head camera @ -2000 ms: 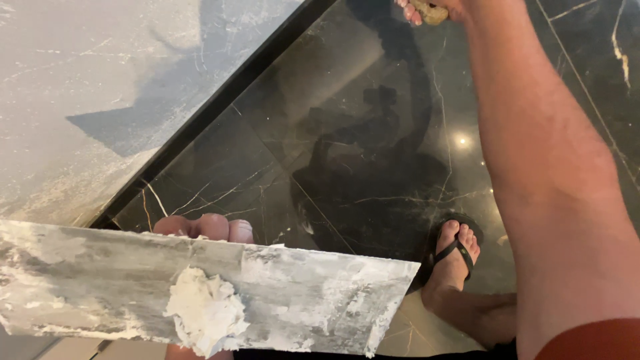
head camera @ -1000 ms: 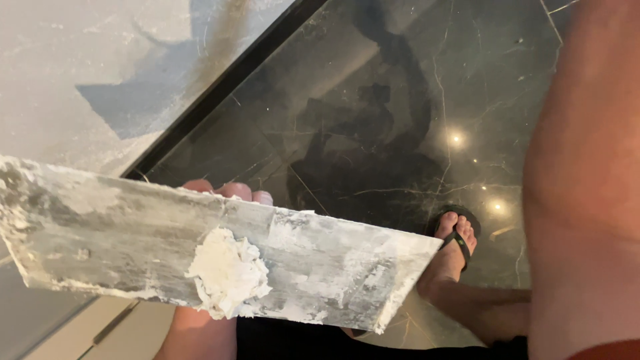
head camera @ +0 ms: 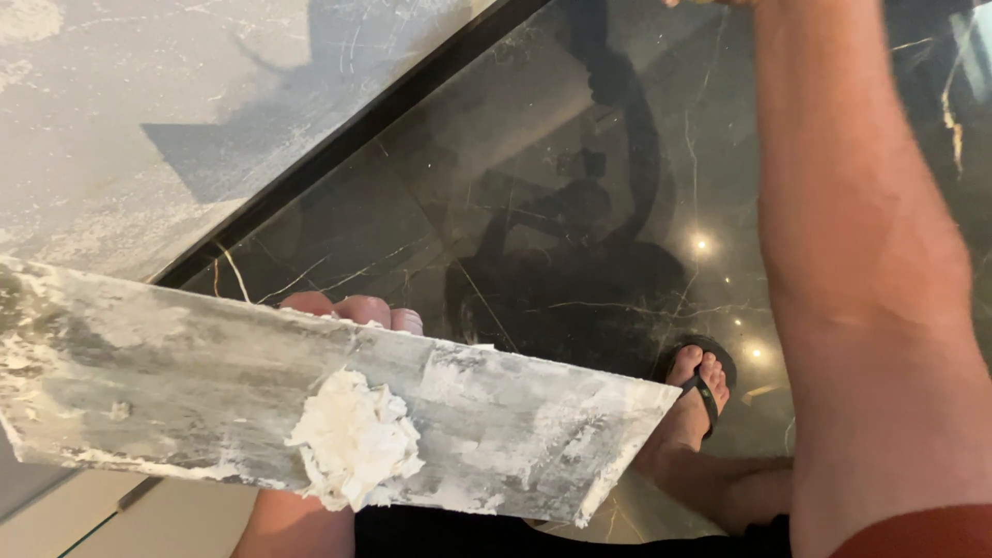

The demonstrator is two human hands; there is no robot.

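Observation:
My left hand (head camera: 353, 310) grips a wide metal plastering blade (head camera: 496, 418) from beneath; its fingertips show along the far edge and the rest of the hand is hidden. Dried white smears coat the blade, and a lump of white filler paste (head camera: 358, 442) sits near its middle. On the right my bare arm reaches toward the top edge of the view. Only a sliver of my right hand (head camera: 709, 2) shows there, so what it holds is out of sight.
A grey wall surface (head camera: 93, 186) with scratches and white marks fills the upper left, edged by a black skirting strip (head camera: 364, 136). Below lies a glossy dark marble-look tiled floor (head camera: 542, 294). My foot in a black flip-flop (head camera: 707, 399) stands beyond the blade's right end.
My right arm swung close across the right side one second ago and is now stretched upward again. Two seconds ago my right hand showed more fully at the top, near a yellowish object.

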